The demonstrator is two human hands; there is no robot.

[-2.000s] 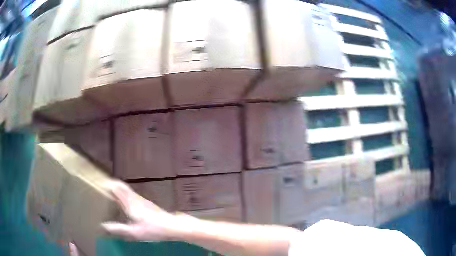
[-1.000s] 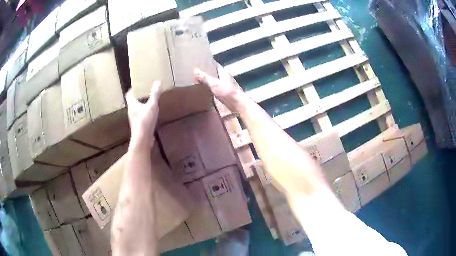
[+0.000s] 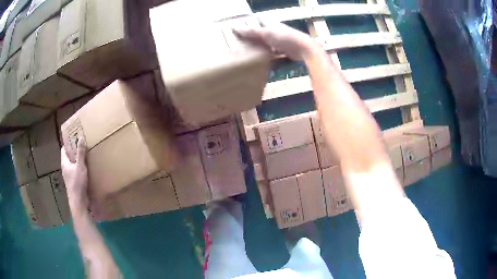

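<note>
My left hand (image 3: pixel 75 169) is against the left end of a brown carton (image 3: pixel 122 150), its fingers on the face by the fragile mark. This carton is tilted and sits over the lower cartons (image 3: pixel 226 161). My right hand (image 3: pixel 278 42) is on the top right edge of a second carton (image 3: pixel 210 71), which is higher and farther forward. The second carton is tilted, and its far end is cut off by the frame's top. What supports the undersides of both cartons is hidden.
A higher stack of cartons (image 3: pixel 90 41) stands at the left. A wooden pallet (image 3: pixel 349 74) lies at the right, with low cartons (image 3: pixel 297 190) along its near side. Film-wrapped goods (image 3: pixel 463 82) stand far right. My legs (image 3: pixel 229 240) are at the bottom.
My left hand has moved from the upper carton down to the left end of the lower tilted one. That carton now sits higher and farther left. My right hand stays on the upper carton.
</note>
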